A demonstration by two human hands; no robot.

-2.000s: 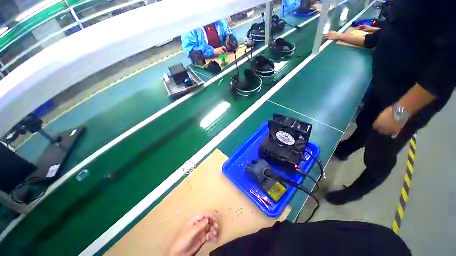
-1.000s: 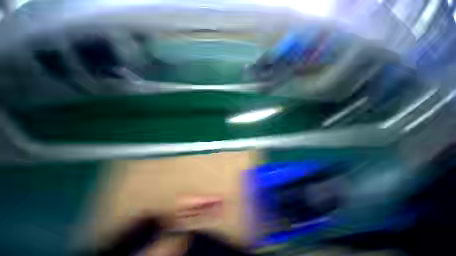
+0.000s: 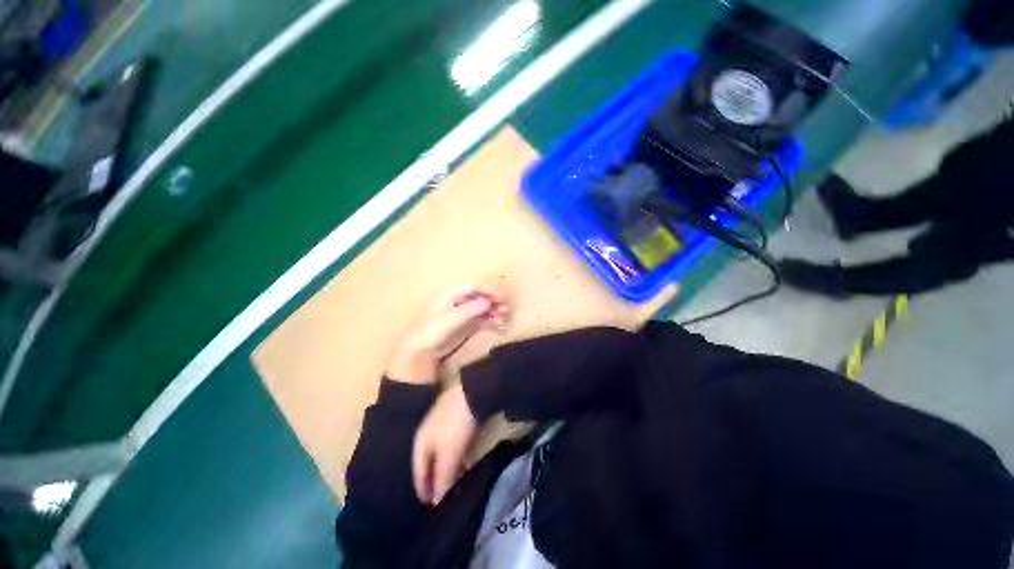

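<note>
My left hand (image 3: 450, 328) lies palm up over the tan work board (image 3: 384, 272), its fingers loosely curled. No object shows in it. My right hand (image 3: 445, 445) lies across by my left wrist, its fingers hanging down towards me. No object shows in it, but its finger side is turned away and blurred. A blue tray (image 3: 606, 117) touches the board's right side. It holds a black fan (image 3: 767, 83), an iron stand (image 3: 626, 187) with a yellow pad (image 3: 654, 246), and thin red-and-white pieces (image 3: 609, 259).
A black cord (image 3: 728, 306) runs out over the tray's right edge. A white rail (image 3: 322, 250) separates the bench from the green conveyor (image 3: 289, 145). A person's dark-clothed legs (image 3: 928, 239) are at the right, by yellow-black floor tape (image 3: 878, 333). Dark equipment (image 3: 106, 167) stands at the upper left.
The view has swung, blurred midway, and now looks lower at the board. My right hand and both sleeves now show. The headsets and the worker across the belt are out of view.
</note>
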